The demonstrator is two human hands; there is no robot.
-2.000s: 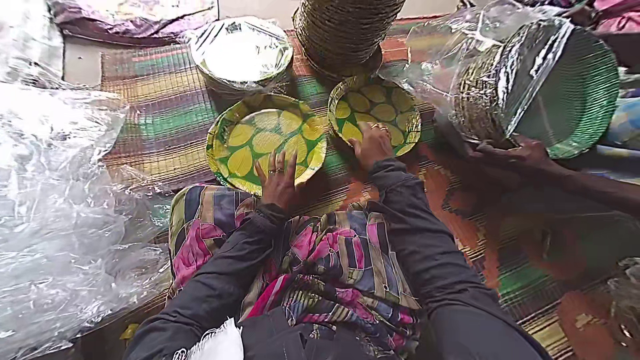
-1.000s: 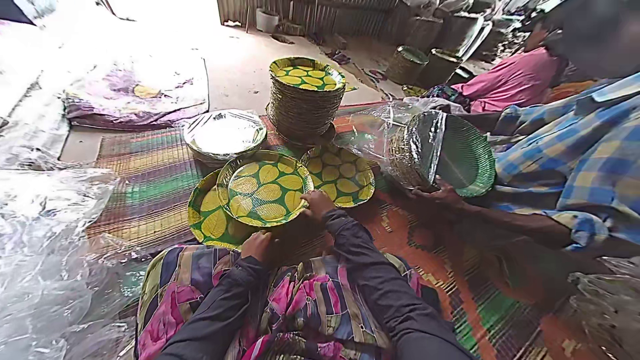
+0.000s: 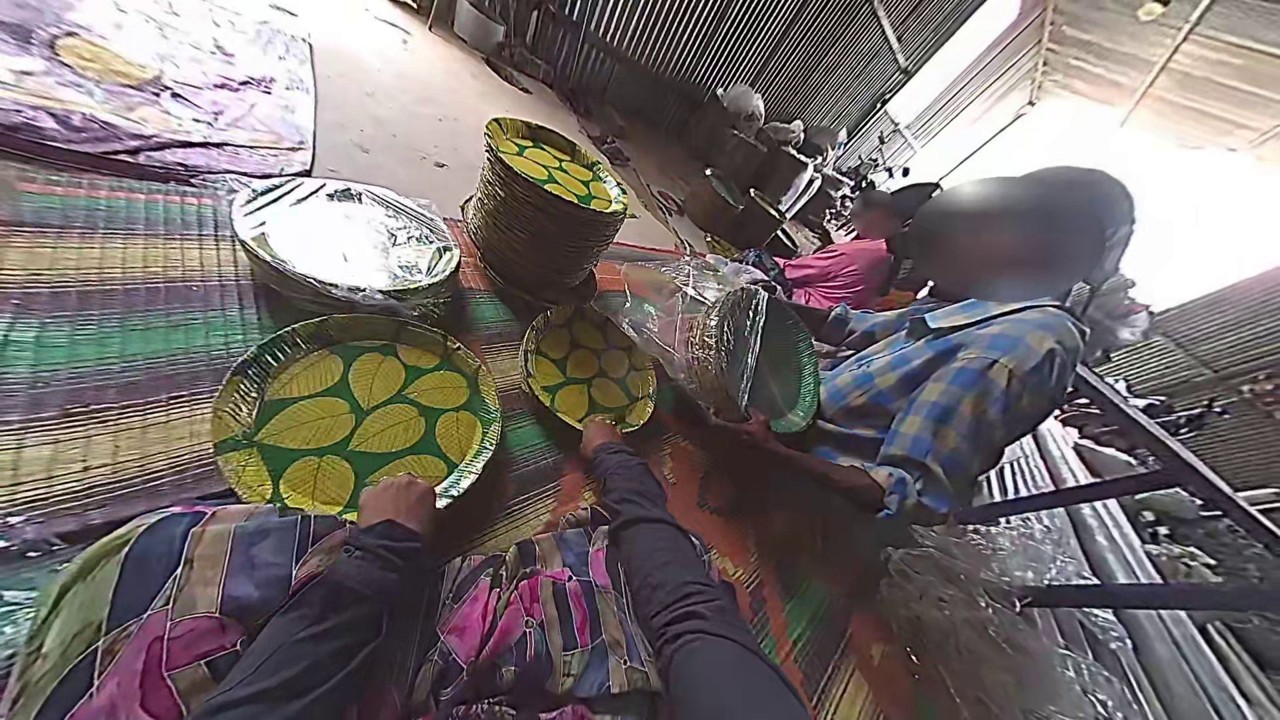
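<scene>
Just beyond my lap lies a leaf-patterned green and yellow plate (image 3: 350,425) with a shiny rim. My left hand (image 3: 398,502) is at its near right edge; whether the fingers grip the rim cannot be told. To the right, my right hand (image 3: 600,434) touches the near edge of another leaf-patterned plate (image 3: 590,370), its fingers partly hidden. Behind these plates are a stack wrapped in clear plastic (image 3: 345,240) and a tall stack of plates (image 3: 545,215), leaf-patterned on top.
A co-worker in a checked shirt (image 3: 950,390) sits at the right, a hand at a plastic-wrapped stack of green plates (image 3: 755,360). Another person in pink (image 3: 835,272) is farther back. Striped woven mats (image 3: 110,330) cover the floor. Loose clear plastic (image 3: 960,610) and a metal frame (image 3: 1150,595) are at the right.
My hands, close together at one plate a second ago, are now apart at two separate plates. The view has tilted and swung toward the right.
</scene>
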